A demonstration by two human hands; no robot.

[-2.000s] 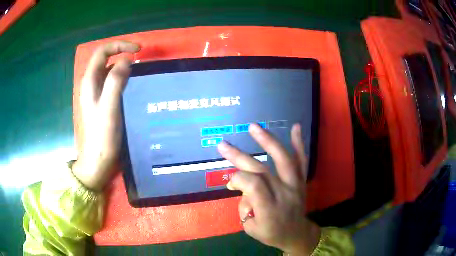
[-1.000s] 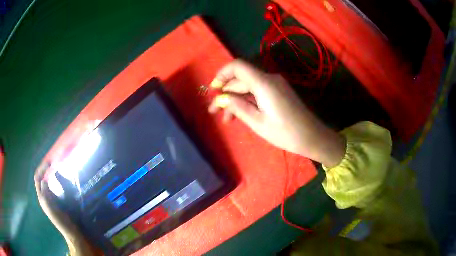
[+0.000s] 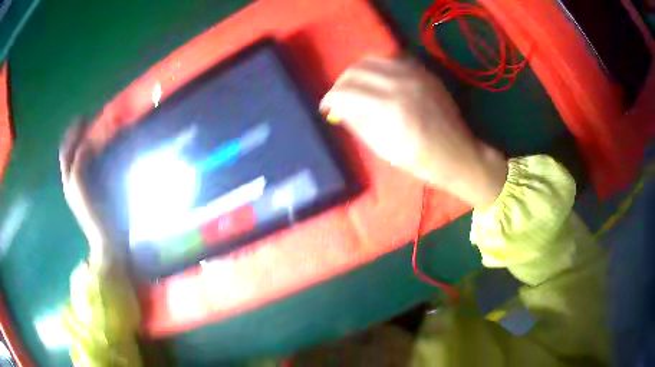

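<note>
The tablet (image 3: 237, 93) lies tilted on the orange-red foam tray (image 3: 402, 208), its screen lit with blue, green, red and grey buttons and a strong lamp glare. My left hand (image 3: 80, 179) is blurred at the tablet's left edge and seems to hold it. My right hand (image 3: 402, 118) is beside the tablet's right edge, fingertips pinched together, with a yellow finger cot on a fingertip. The red earphone cord (image 3: 417, 247) runs from under my right hand down toward the lap. The plug at the fingertips is hidden or too blurred to see.
A coiled red cable (image 3: 474, 46) lies on the green line surface (image 3: 79, 50) at the upper right. Beyond it is another foam tray (image 3: 553, 79) with a dark tablet (image 3: 610, 36). Orange-red edges show at the far left. Yellow-green sleeves reach in from below.
The tablet and foam tray appear higher in view and less steeply turned. My right hand, pinching a small red piece with its plug earlier, is now closer to the tablet's right edge.
</note>
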